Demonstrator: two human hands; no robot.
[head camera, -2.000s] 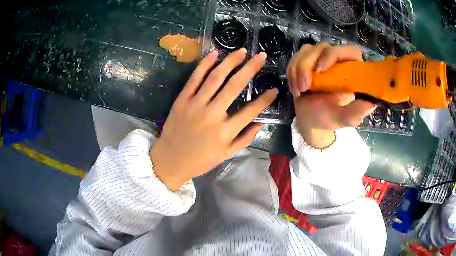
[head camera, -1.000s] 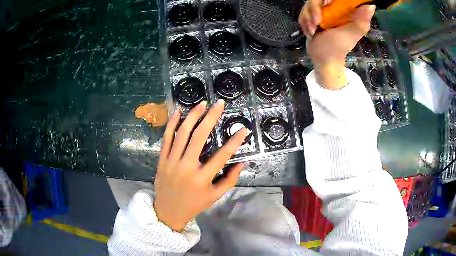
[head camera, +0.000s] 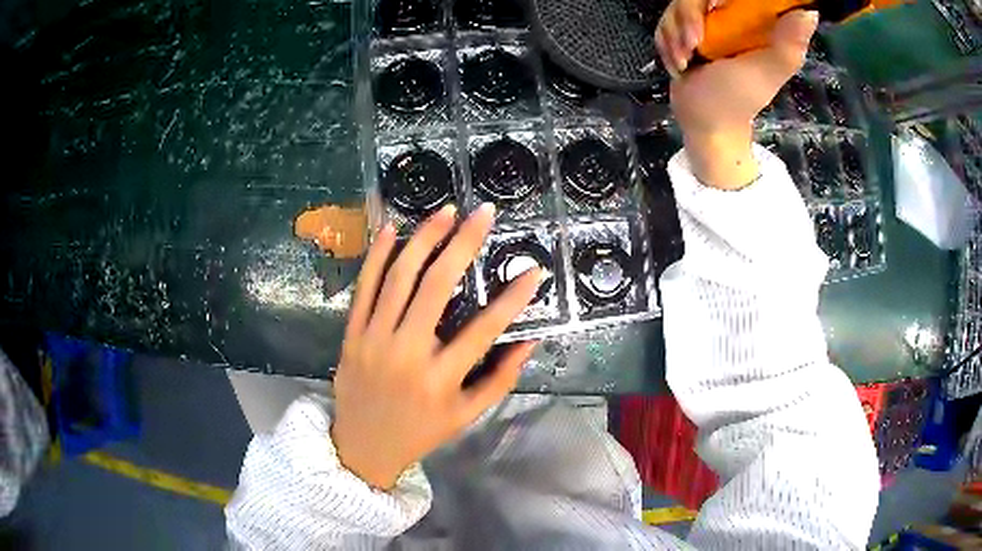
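My right hand (head camera: 738, 86) holds the orange electric screwdriver (head camera: 743, 26) at the top right. Its thin bit tip shows at the right edge of the dark-grey mesh-faced disc (head camera: 603, 38). The disc lies on the clear blister tray (head camera: 649, 264). Round black parts (head camera: 506, 170) sit in the tray's pockets; two in the front row show a bright centre. My left hand (head camera: 415, 350) rests with fingers spread over the tray's front left corner, partly covering a black part, and grips nothing.
The tray lies on a scratched dark-green bench mat (head camera: 194, 194). An orange-tan scrap (head camera: 332, 230) touches the tray's left side. A white piece (head camera: 928, 192) lies at the right. Below the bench edge are a red tray (head camera: 668, 441), a blue crate (head camera: 92, 393) and a yellow floor line (head camera: 156, 477).
My right hand and the screwdriver have moved up from the tray's front row to the disc. My left hand still lies at the tray's front, and more pockets are uncovered. The view has shifted.
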